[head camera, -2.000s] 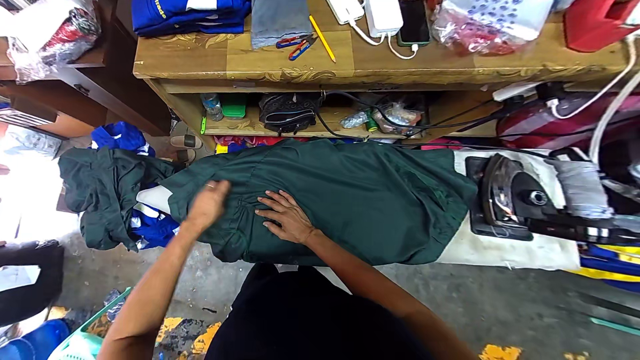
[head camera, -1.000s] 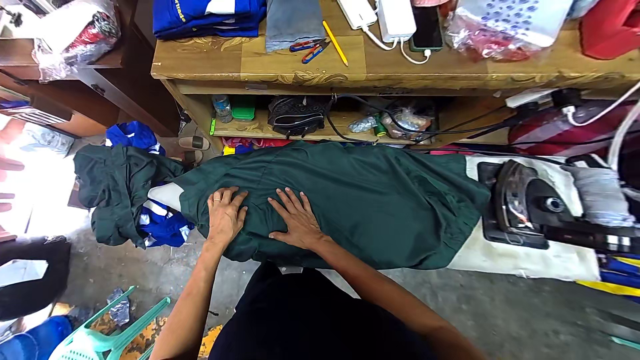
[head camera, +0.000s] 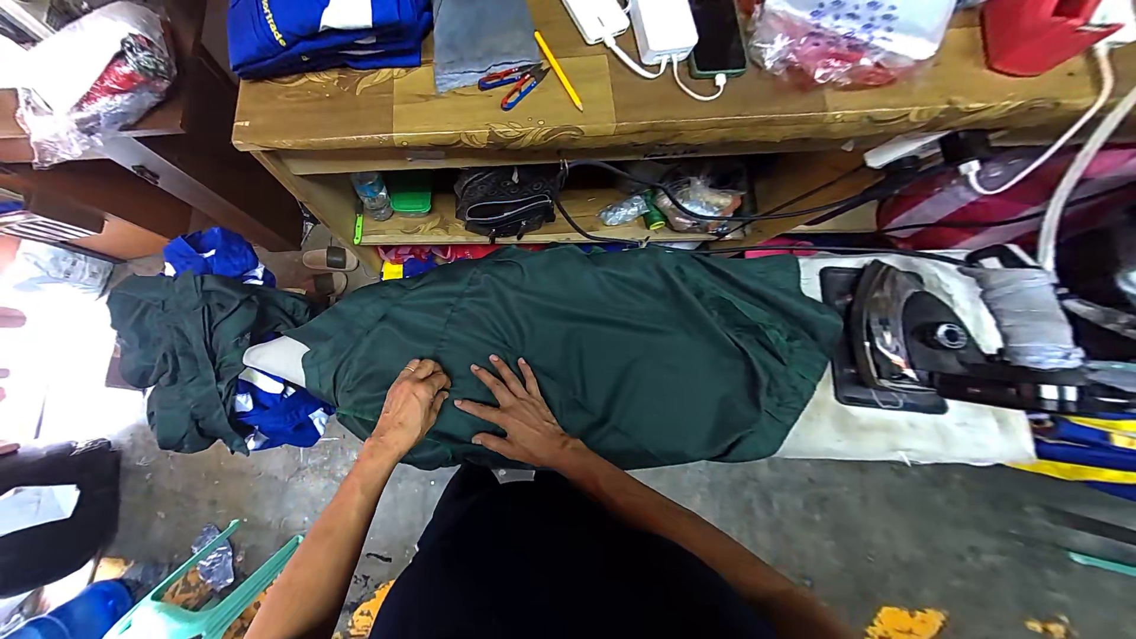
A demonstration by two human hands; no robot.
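Note:
A dark green garment (head camera: 621, 355) lies spread over a long ironing board (head camera: 896, 437) with a whitish cover. My left hand (head camera: 415, 404) rests on the cloth left of the middle, its fingers bent and drawn together; whether it pinches a fold I cannot tell. Flat on the fabric just right of it, my right hand (head camera: 515, 413) has its fingers spread. At the right end of the board an electric iron (head camera: 914, 337) sits on a dark rest, beside a grey cloth-wrapped bundle (head camera: 1025, 315). Beyond the board's narrow left end hangs or lies another green garment (head camera: 200, 355).
A wooden table (head camera: 621, 111) with a shelf runs behind the board, bearing folded blue clothes (head camera: 328, 40), thread snips (head camera: 515, 82), a yellow pencil (head camera: 559, 71) and a phone (head camera: 717, 40). Cables (head camera: 754, 216) pass along the board's back. A green plastic stool (head camera: 204, 603) stands lower left.
My left hand has moved from the garment's left part toward my right hand, and its fingers have drawn in. The right hand remains spread on the cloth.

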